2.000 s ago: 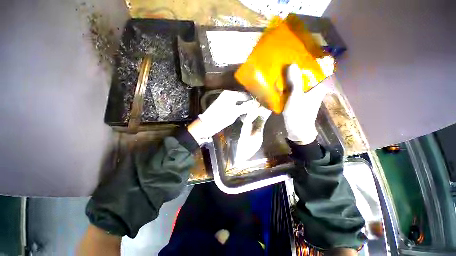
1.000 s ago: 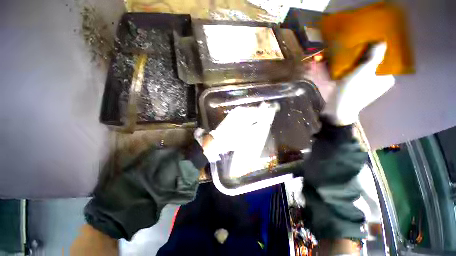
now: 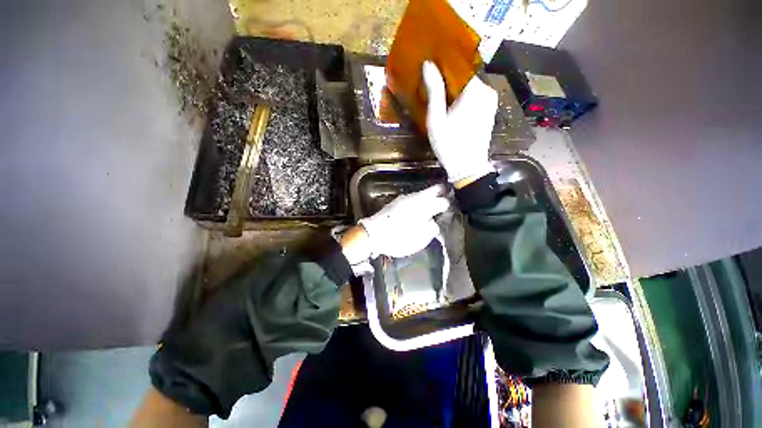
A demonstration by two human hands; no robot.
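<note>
My right hand (image 3: pixel 464 125), in a white glove, holds the stiff orange sheet (image 3: pixel 433 52) over the right part of the solder pot (image 3: pixel 374 94). The sheet hides part of the pot's silvery surface. Whether a coil is held with it cannot be seen. My left hand (image 3: pixel 408 226), also in a white glove, is over the near tray (image 3: pixel 419 342), close to my right wrist. Its fingers are bent together; whether they hold anything cannot be told. A white cloth (image 3: pixel 415 280) lies in the near tray below my left hand.
A black dross tray (image 3: pixel 288 159) with grey flakes is left of the pot, a brassy strip (image 3: pixel 249 163) across it. A dark controller box (image 3: pixel 547 84) with red lights is right of the pot. Coils (image 3: pixel 514 401) lie at lower right, by a green conveyor (image 3: pixel 668 334). Grey panels flank both sides.
My right hand with the orange sheet went from the pot area out to the right, then back left over the pot. My left hand has risen slightly from the cloth towards my right wrist.
</note>
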